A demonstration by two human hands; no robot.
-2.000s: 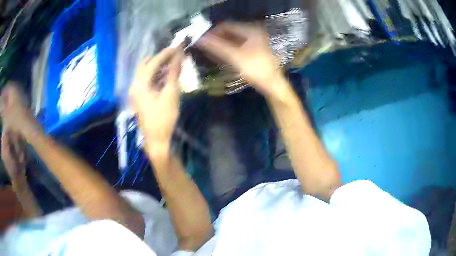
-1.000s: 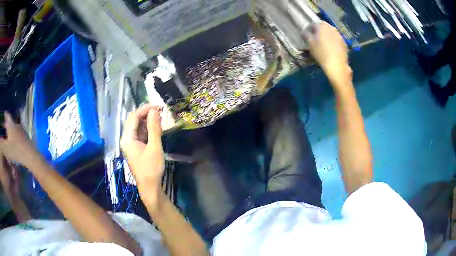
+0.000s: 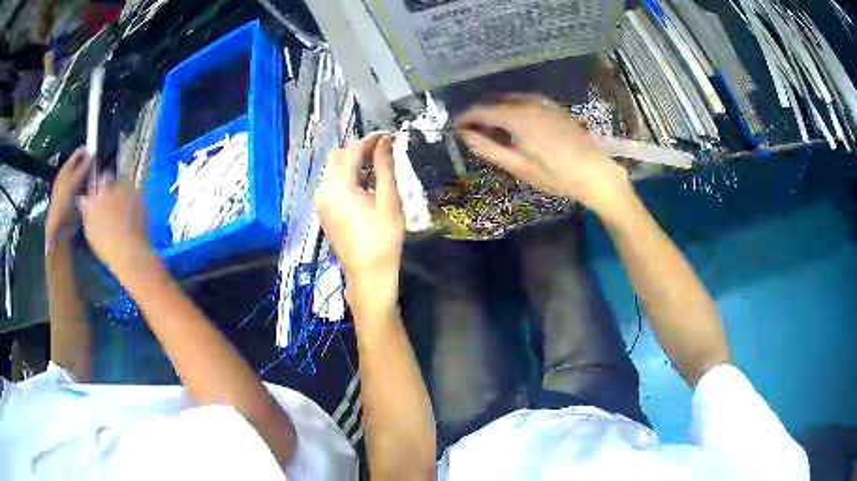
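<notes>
My left hand (image 3: 362, 211) is raised left of the white crumpled paper or tape (image 3: 411, 183), fingers curled and thumb near the index finger; whether it holds something cannot be told. My right hand (image 3: 545, 150) is right of the machine's dark working head (image 3: 434, 162), fingertips close to it. A flat grey-white strip (image 3: 653, 153) sticks out to the right from behind my right wrist and appears held in that hand; its other end is hidden. The grey bench machine (image 3: 507, 36) stands at the top.
Offcuts (image 3: 498, 202) lie heaped under the head. Strip bundles (image 3: 672, 75) lie at right; more strips (image 3: 305, 178) with blue wires lie at left. A blue bin (image 3: 268, 141) holds white pieces. A neighbour's hands (image 3: 108, 216) are at far left.
My right hand has moved left from the right-hand bundles to the working head, and a strip now shows behind its wrist. My left hand stays close to the white paper. The view has shifted.
</notes>
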